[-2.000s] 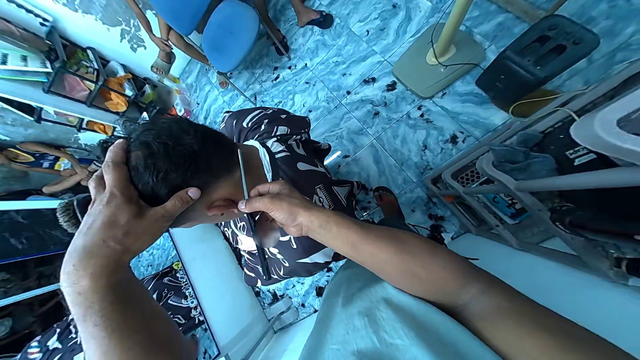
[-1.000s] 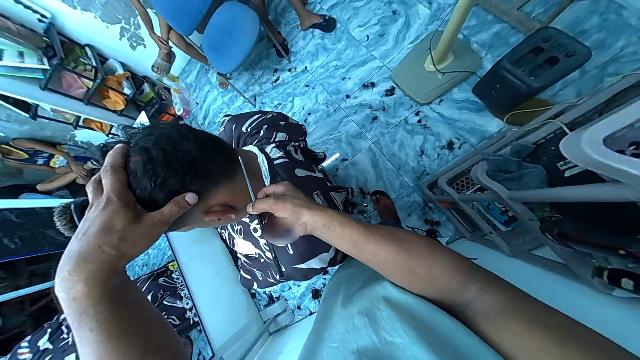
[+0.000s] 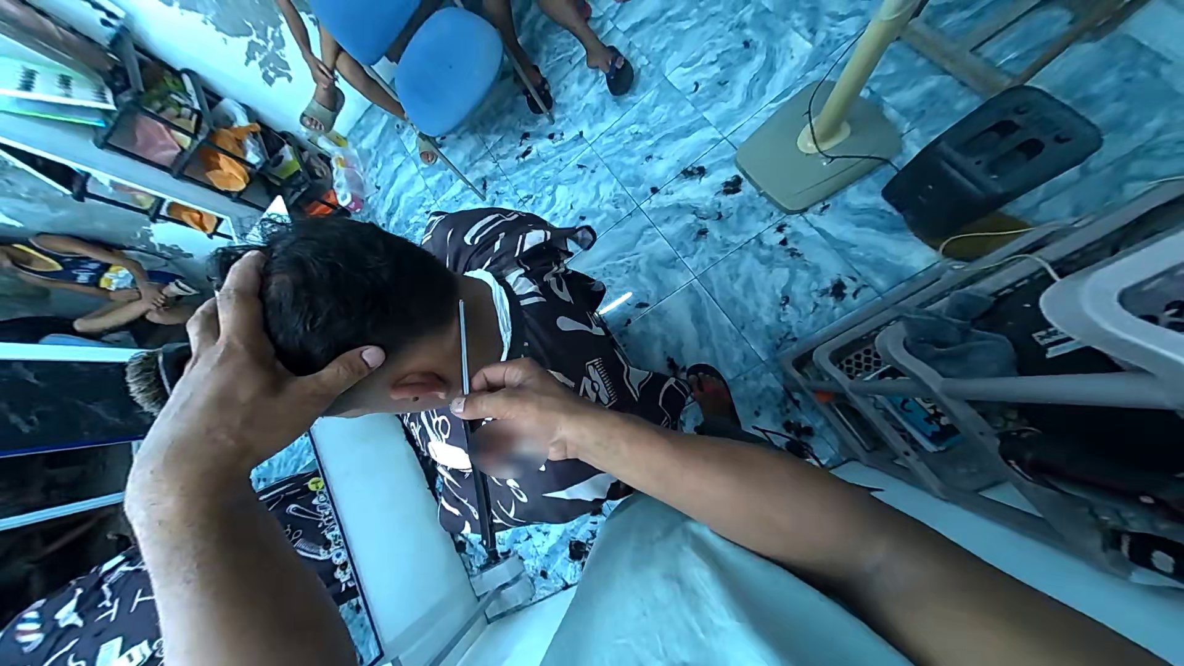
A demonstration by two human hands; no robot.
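A seated person's head of short dark hair (image 3: pixel 361 287) is tilted below me, a patterned black-and-white barber cape (image 3: pixel 546 324) over the shoulders. My left hand (image 3: pixel 245 370) rests spread on the hair, its thumb above the ear (image 3: pixel 419 385); a brush with pale bristles (image 3: pixel 146 381) shows beside it, its hold unclear. Between the thumb and fingers of my right hand (image 3: pixel 518 407) is a straight razor, its thin metal blade (image 3: pixel 464 347) lying along the neck behind the ear. The dark handle (image 3: pixel 483 509) points down past my fingers.
Hair clippings lie on the blue marbled floor tiles (image 3: pixel 666 231). A blue chair (image 3: pixel 449 74) and other people's legs are at the top. A stand base (image 3: pixel 819 153) and black case (image 3: pixel 994 157) are upper right, a plastic rack (image 3: pixel 925 388) right, and a mirror with white ledge (image 3: pixel 388 536) lower left.
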